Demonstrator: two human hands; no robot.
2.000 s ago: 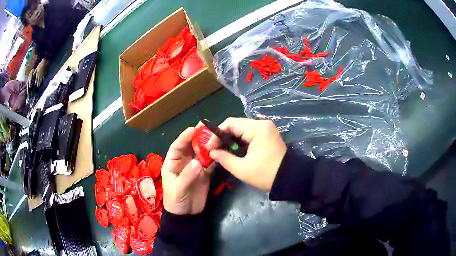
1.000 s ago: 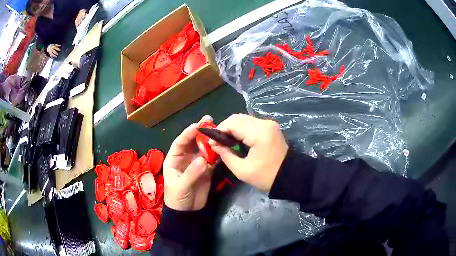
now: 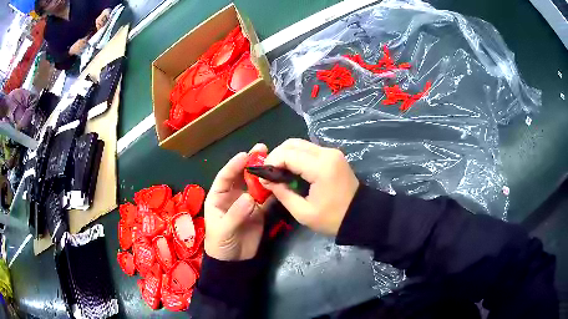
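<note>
My left hand [image 3: 233, 215] holds a red moulded part [image 3: 257, 185] upright between thumb and fingers. My right hand [image 3: 317, 187] grips a dark tool, likely nippers [image 3: 277, 174], with a touch of green on its handle. The tool's tip lies against the upper part of the red piece; its exact contact is too small to tell. A loose pile of red parts [image 3: 163, 240] lies left of my left hand. A few small red pieces [image 3: 280, 228] lie on the green surface below my hands.
A cardboard box [image 3: 215, 118] of red parts stands beyond my hands. A clear plastic sheet [image 3: 405, 137] with small red pieces [image 3: 336, 78] lies at right. Black items [image 3: 78, 162] lie on cardboard at left. A person's hands [image 3: 79, 47] show at top left.
Since the first frame, the dark tool has come across the red part's upper face, and the part has turned in my left hand. The person at top left has come into clearer view.
</note>
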